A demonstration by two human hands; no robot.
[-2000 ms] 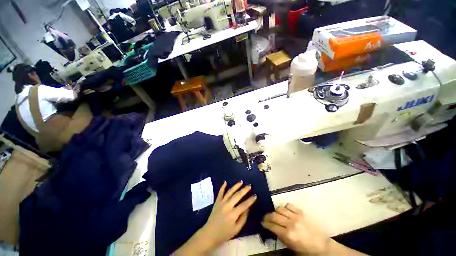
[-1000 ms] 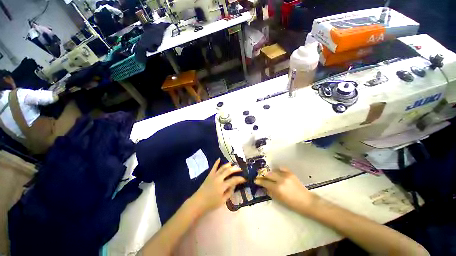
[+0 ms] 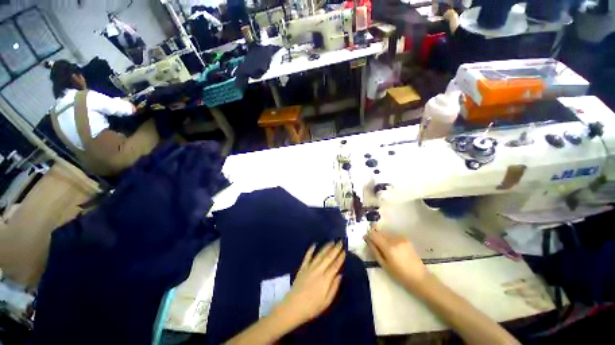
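A dark navy garment piece (image 3: 263,226) with a white label (image 3: 274,295) lies flat on the table, left of and in front of the needle area (image 3: 357,214). My left hand (image 3: 317,279) rests flat on the cloth with its fingers apart, just right of the label. My right hand (image 3: 396,255) is at the presser foot, fingertips close together beside the needle area; whether it holds a thread or small part cannot be made out. The cream sewing machine head (image 3: 458,165) extends to the right.
A large navy garment pile (image 3: 128,236) is at the left. A whitish bottle (image 3: 440,116) and orange-white boxes (image 3: 509,89) stand behind the head. Reddish snips (image 3: 502,245) lie under the arm. A person (image 3: 94,121) sits at the far left, near a teal basket (image 3: 222,93) and wooden stool (image 3: 280,120).
The cloth and its label have shifted towards me, and cloth again covers the bed in front of the needle. My left hand has moved down with it; my right hand remains by the needle.
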